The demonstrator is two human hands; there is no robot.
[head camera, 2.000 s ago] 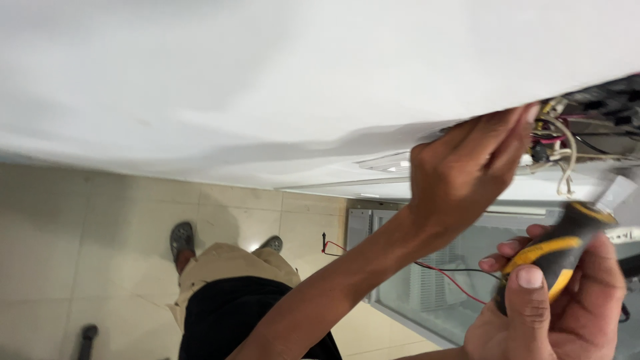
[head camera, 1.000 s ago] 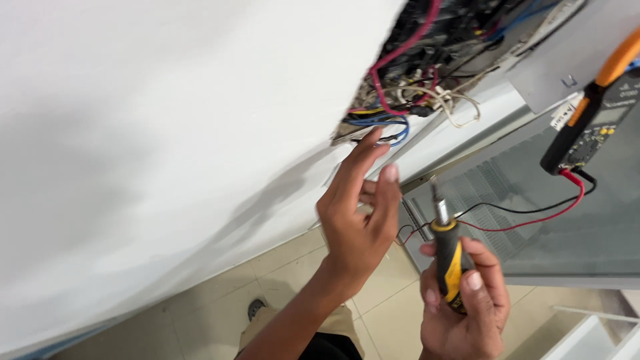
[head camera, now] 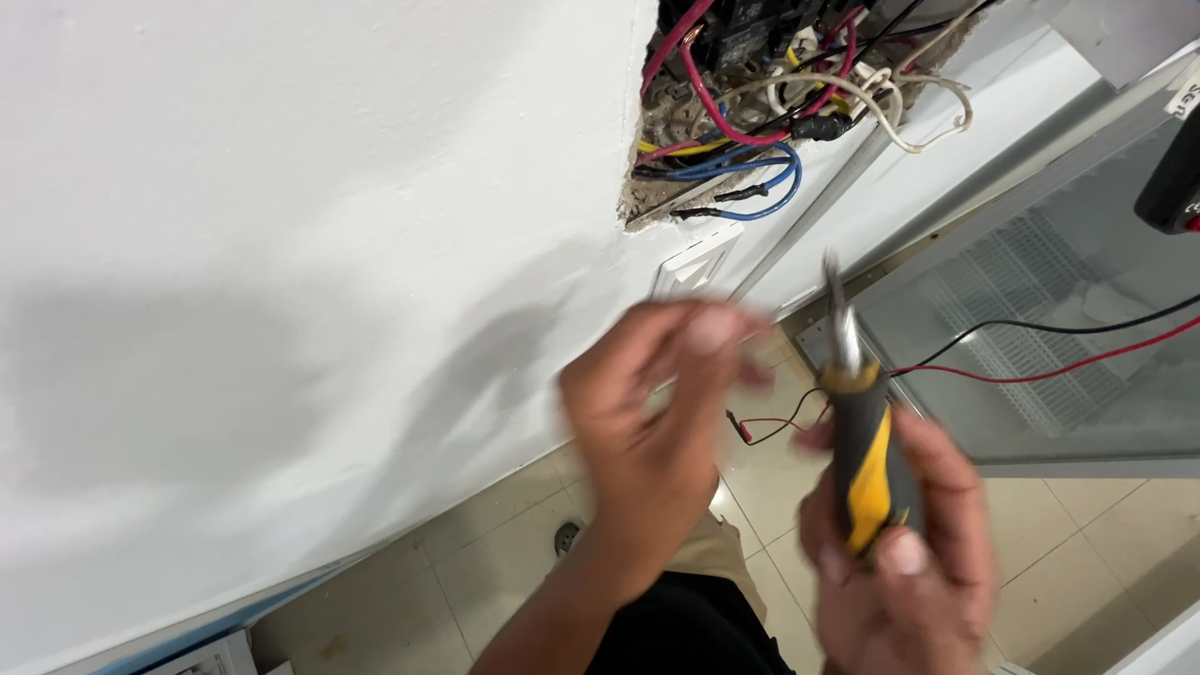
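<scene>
A screwdriver with a black-and-yellow handle is held in my right hand, its metal shaft pointing up. My left hand is to its left, near the white wall, blurred, with fingers bent and thumb close to them; whether it pinches something small cannot be seen. Above both hands, a rough-edged wall opening holds black breakers and tangled wiring. Blue wires with black-taped ends hang at its lower edge. A thick red wire and a loose whitish wire loop across the opening.
A white wall plate sits just below the opening. At right stands a glass-fronted cabinet with wire racks. Red and black test leads cross it from a partly visible black meter; a probe dangles over the tiled floor.
My left hand has come away from the wires at the opening and its fingers are more bent. The screwdriver stays in my right hand. The meter is now mostly out of view.
</scene>
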